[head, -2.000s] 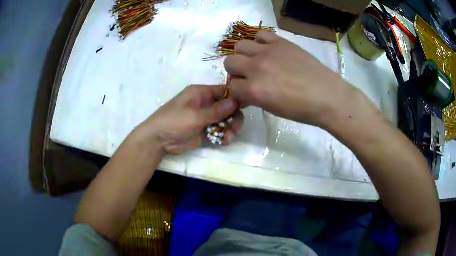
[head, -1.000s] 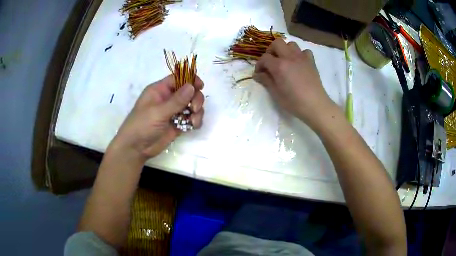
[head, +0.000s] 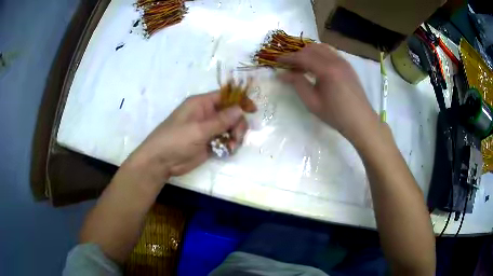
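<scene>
My left hand (head: 197,126) holds a bundle of short orange-yellow wire leads (head: 233,92), blurred, with the wire ends up and a cluster of white-silver tips (head: 220,145) at the bottom. My right hand (head: 319,73) is over the right-hand pile of loose wire leads (head: 273,49), its fingertips at the pile's lower right edge. The right thumb and fingers are apart, and no wire shows clearly between them. A second wire pile (head: 162,15) lies at the top left of the white bench top (head: 140,116).
A brown cardboard box (head: 359,27) stands behind my right hand. A green-and-white brush handle (head: 384,89), a round tin (head: 408,64), red-handled cutters (head: 443,46), a solder spool (head: 477,110) and a black unit with cables (head: 451,161) are at the right. Dark bits lie on the bench.
My left hand has moved right with the bundle, towards the right pile. My right hand has opened by that pile; the loose wire seen near its fingers a second ago no longer shows there.
</scene>
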